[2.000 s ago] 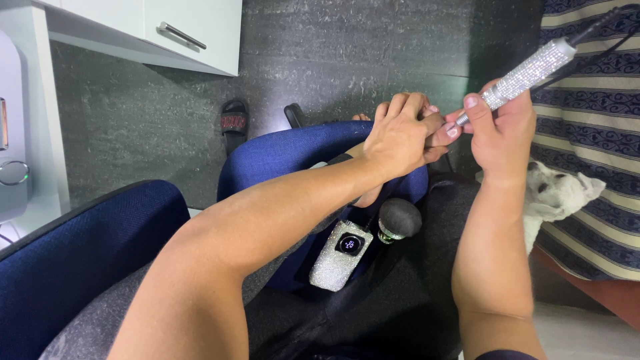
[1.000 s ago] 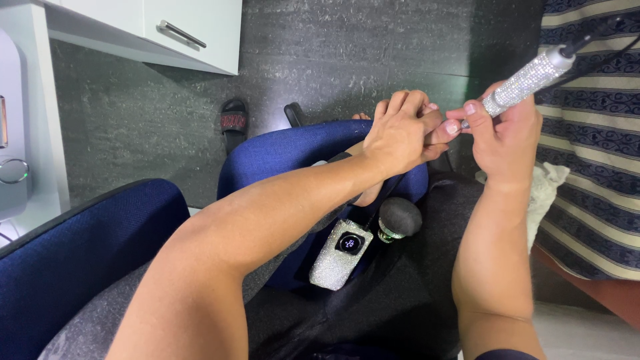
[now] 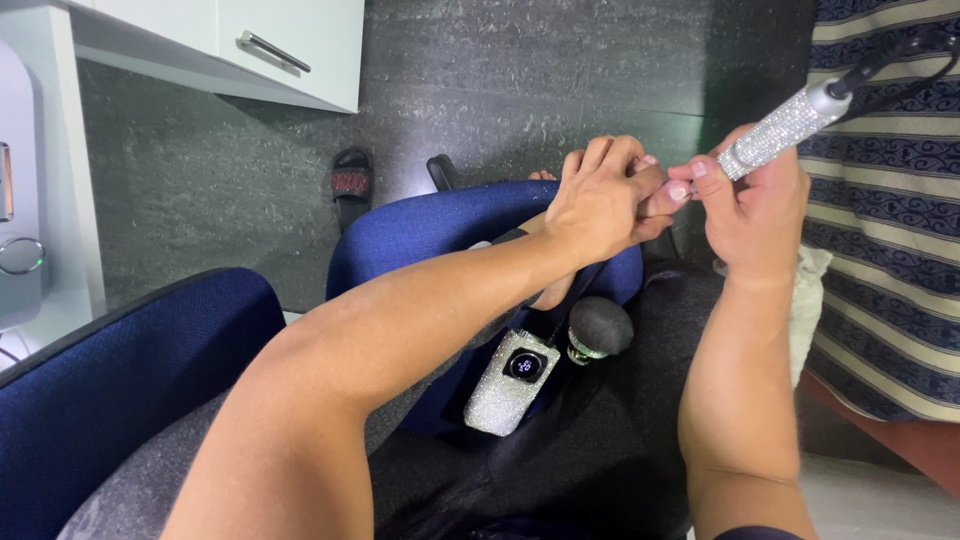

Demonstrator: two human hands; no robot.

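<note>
A rhinestone-covered electric nail drill handpiece (image 3: pixel 780 131) lies in my right hand (image 3: pixel 757 202), its cord leaving the upper end. Its tip is at the nail of a toe (image 3: pixel 670 196), close to my left fingers. My left hand (image 3: pixel 607 195) grips the toes of a bare foot, which is mostly hidden behind my hand and forearm. Below my left wrist, a rhinestone-covered drill control unit (image 3: pixel 510 386) with a lit round display rests on the blue seat. Beside it stands a round black brush (image 3: pixel 600 328) with a glittering base.
Blue chairs (image 3: pixel 142 375) stand at the left and centre. A white cabinet (image 3: pixel 300 45) is at the upper left, with a black slide sandal (image 3: pixel 351 180) on the grey floor. Striped cloth (image 3: pixel 885 247) hangs at the right, near a pale cloth (image 3: pixel 810 300).
The handpiece in my right hand has tilted slightly. The pale cloth by my right forearm has shifted and shows less than before. My left hand keeps its hold on the toes.
</note>
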